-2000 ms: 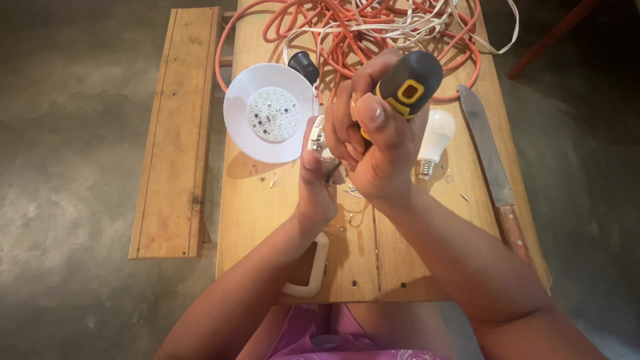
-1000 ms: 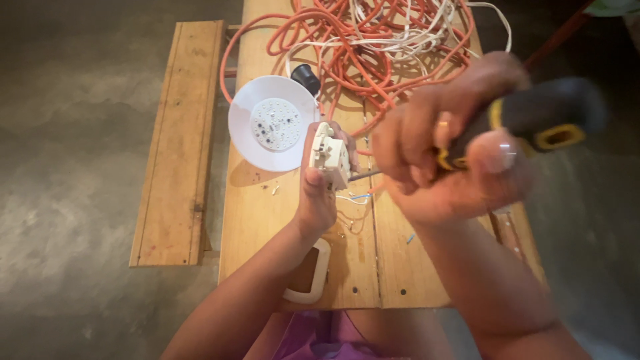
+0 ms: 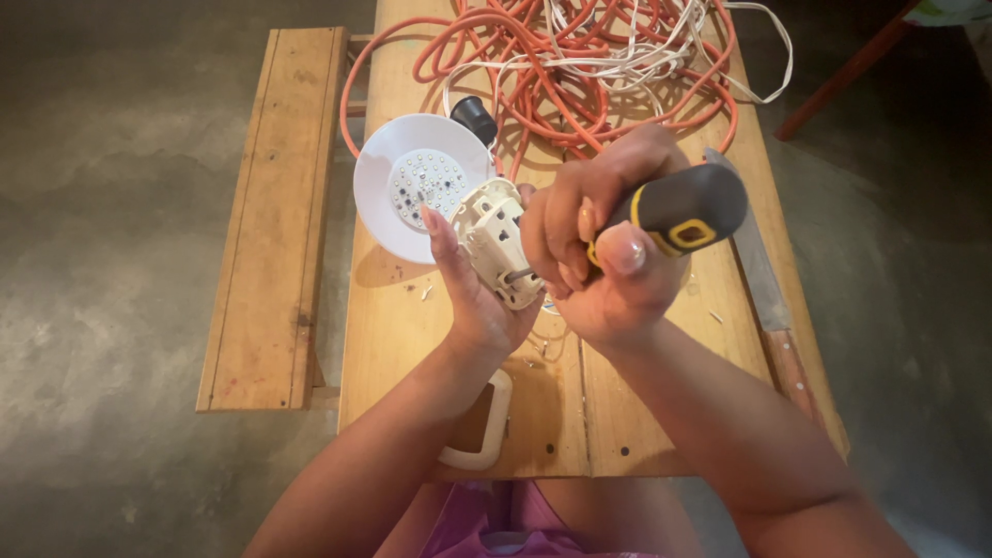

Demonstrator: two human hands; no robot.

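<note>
My left hand holds a cream plastic electrical socket outlet, its slotted face turned up and tilted. In my right hand is a screwdriver with a black and yellow handle. Its metal shaft slants down to the left, and the tip meets the lower part of the socket; whether it sits on a screw I cannot tell. Behind the socket, a round white lamp with an exposed LED board lies on the wooden table, beside a black lamp holder.
Tangled orange and white cables cover the far end of the table. A knife with a wooden handle lies along the right edge. Near my left forearm is a cream rectangular frame. A wooden bench stands to the left.
The screwdriver in my right hand has come back left, and its tip now meets the socket's face, which has turned more upward. One second ago, the shaft pointed at the socket's right side.
</note>
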